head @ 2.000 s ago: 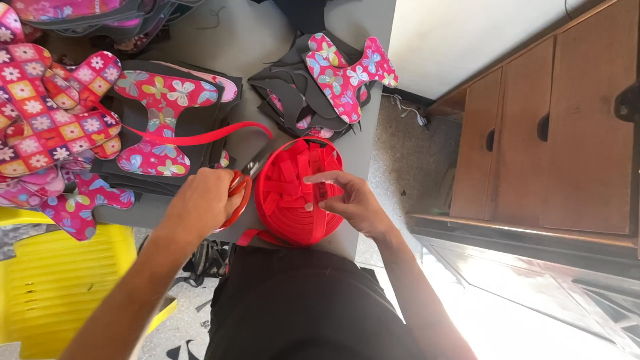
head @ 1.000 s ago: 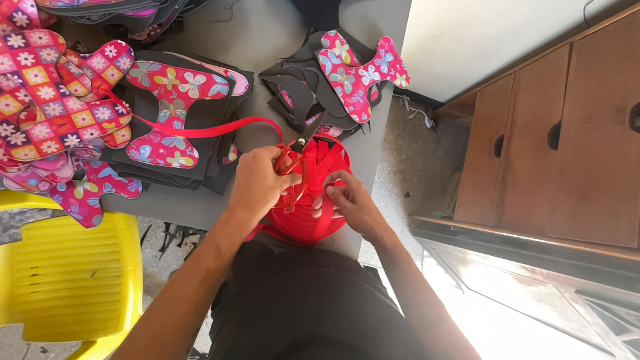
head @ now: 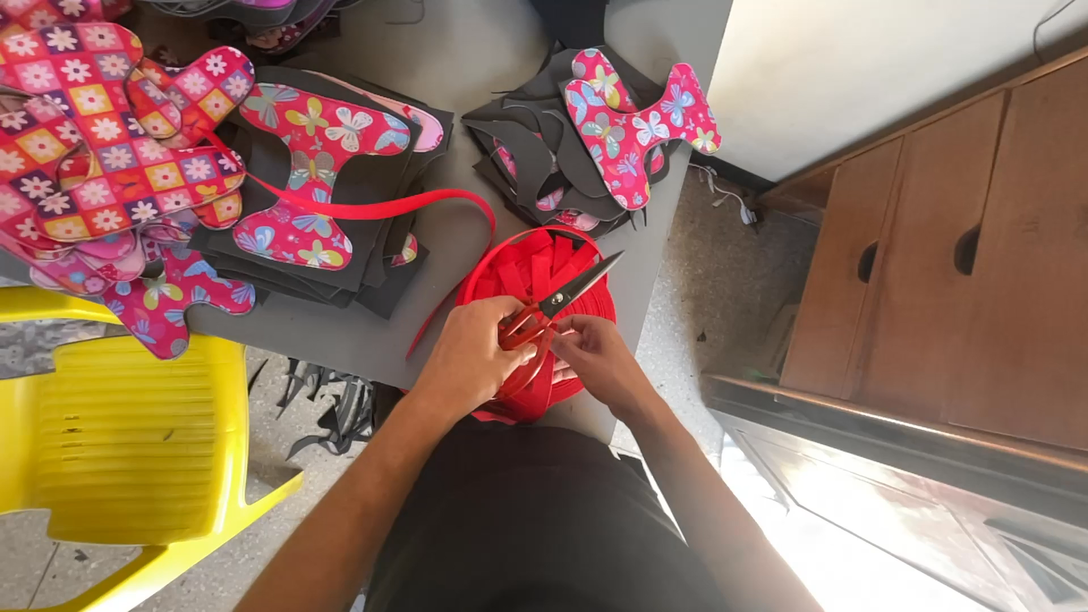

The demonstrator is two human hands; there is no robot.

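My left hand (head: 476,357) holds a pair of scissors (head: 578,285) by its red handles, its dark blades closed and pointing up and right over a roll of red webbing (head: 591,297). Pinched in the fingertips of my right hand (head: 595,353) is a piece of red strap, close beside the scissor handles. Cut red strips lie on top of the roll, partly hidden by my hands. A long red strap (head: 399,204) runs from the roll's left side across a butterfly-print fabric piece (head: 314,170) to the fabric pile at the left.
Daisy-print fabric pieces (head: 102,144) are heaped at the grey table's left. Another butterfly-print piece (head: 608,136) tops dark cut pieces (head: 510,153) near the right edge. A yellow plastic chair (head: 127,433) stands at lower left, above dark scraps on the floor. A wooden cabinet (head: 918,255) is at right.
The scissors have swung over the roll; two seconds ago they were at its left side. My hands have come closer together, and my right fingers now pinch a strap.
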